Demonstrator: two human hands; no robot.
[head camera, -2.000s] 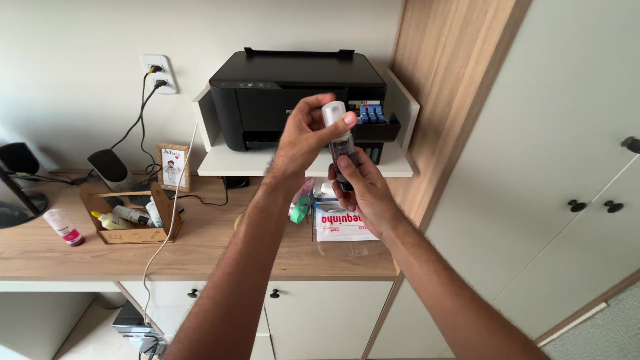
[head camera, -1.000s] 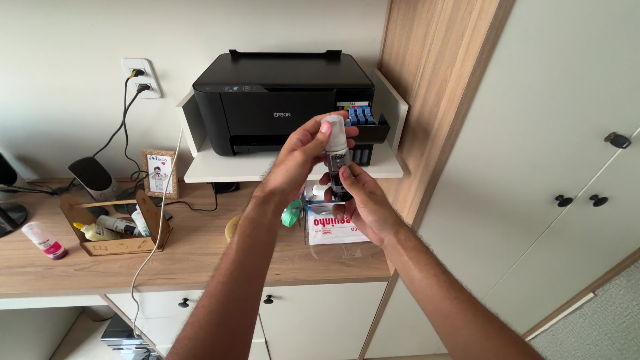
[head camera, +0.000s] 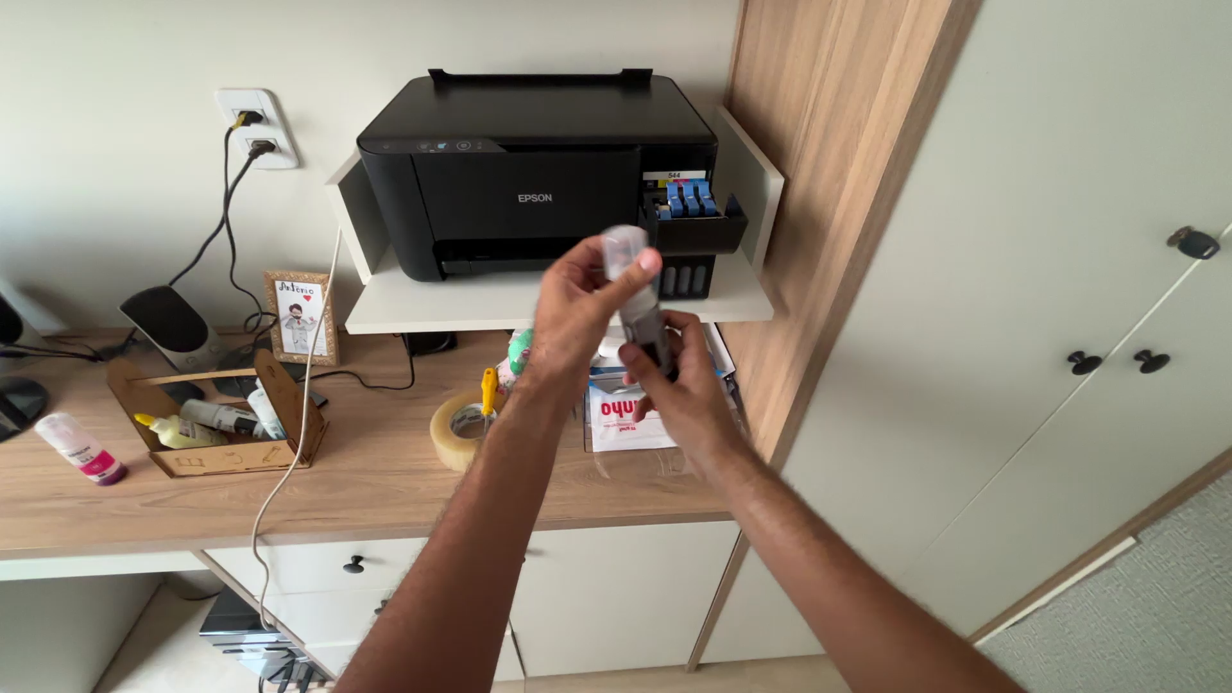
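Note:
Between my hands is an ink bottle (head camera: 640, 313) with a translucent cap and a dark lower part, held tilted in front of the printer. My left hand (head camera: 580, 306) grips the cap end with thumb and fingers. Lower down, my right hand (head camera: 679, 380) is closed around the dark body. Behind them the black Epson printer (head camera: 534, 197) stands on a white shelf (head camera: 558, 310). Its ink compartment cover (head camera: 701, 234) is folded down at the right front, showing blue tank caps (head camera: 691, 198). Whether the bottle's cap is loose cannot be told.
On the wooden desk (head camera: 385, 491) are a tape roll (head camera: 457, 431), a yellow-handled cutter (head camera: 489, 387), a white package (head camera: 621, 423), a wooden caddy of bottles (head camera: 231, 457) and a magenta ink bottle (head camera: 85, 452). A white cable (head camera: 306, 404) hangs before the caddy. A tall cabinet (head camera: 943, 318) rises at right.
Both hands keep hold of the bottle in front of the printer. The view has shifted, so the tape roll and yellow-handled cutter now show beside my left forearm.

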